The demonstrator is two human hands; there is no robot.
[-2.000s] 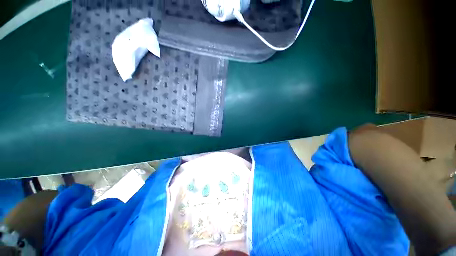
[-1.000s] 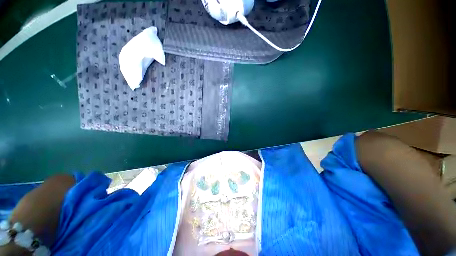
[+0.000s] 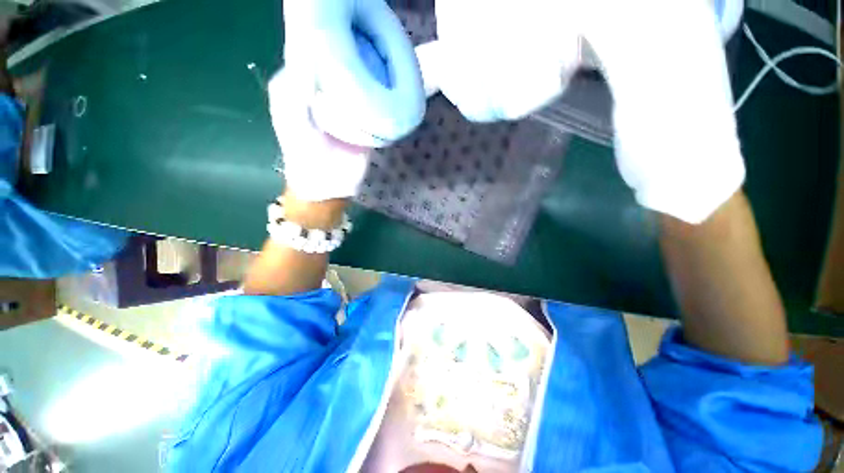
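Observation:
My left hand (image 3: 310, 139), in a white glove, holds white and pale blue headphones at the top left of centre. A padded pale blue ear cup (image 3: 400, 78) faces right. My right hand (image 3: 514, 69), also gloved in white, reaches in from the right with its fingers beside the ear cup. White glove and any white cloth in it merge in glare, so its grip is unclear. A grey printed bag (image 3: 444, 166) lies on the green surface under both hands, partly covered by them.
The glossy green bench (image 3: 185, 148) has a small pale ring (image 3: 80, 105) at left. A white cable (image 3: 796, 57) loops at the upper right. A carton edge (image 3: 833, 249) is at far right. A neighbour's blue sleeve (image 3: 46, 231) shows at left.
Both gloved hands have come into view over the bag, with headphones in my left hand. The white crumpled cloth is no longer distinguishable on the bag. The view has shifted left.

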